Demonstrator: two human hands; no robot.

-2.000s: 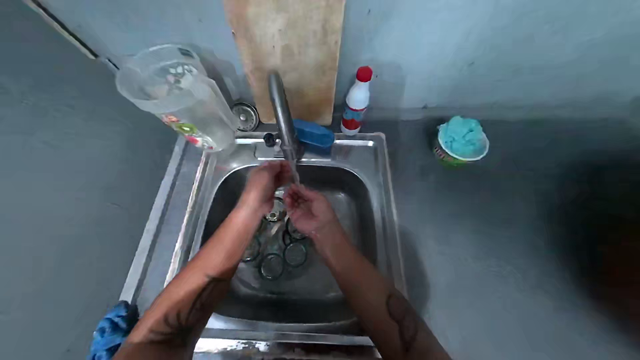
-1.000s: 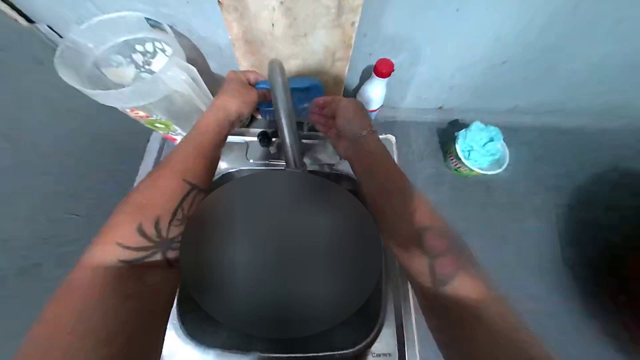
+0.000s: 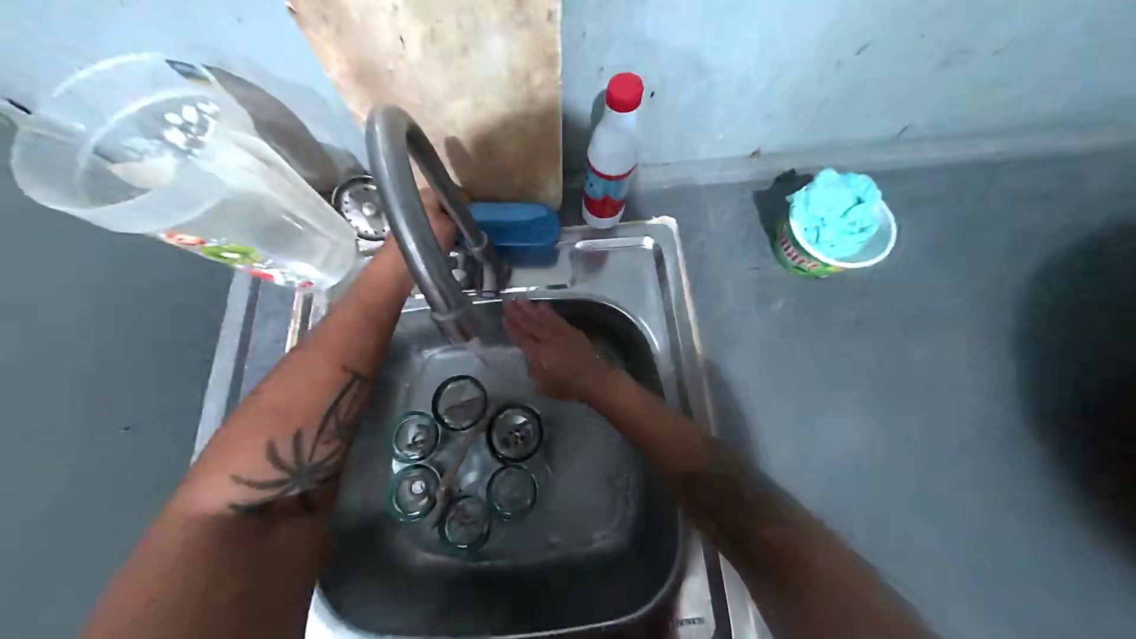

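Note:
My left hand (image 3: 440, 220) reaches behind the curved metal faucet (image 3: 404, 195), beside a blue plastic container (image 3: 515, 224) at the back of the sink; the faucet partly hides it, so its grip cannot be seen. Over the steel sink basin (image 3: 586, 506), right of the spout, my right hand (image 3: 555, 351) is empty, palm turned toward the faucet, its fingers extended. Several glass jars or glasses (image 3: 461, 404) stand in a ring on the basin floor, with a thin stick-like thing (image 3: 457, 466) among them.
A tall clear plastic pitcher (image 3: 293, 222) stands left of the faucet, near a metal sink strainer (image 3: 362, 209). A white bottle with a red cap (image 3: 612, 160) is behind the sink. To the right stands a tub (image 3: 803, 253) holding a turquoise cloth (image 3: 837, 211). A board (image 3: 479, 89) leans on the wall.
My right hand has come down from behind the faucet to above the basin. My left hand stays behind the faucet. Both hands were together under the spout two seconds ago.

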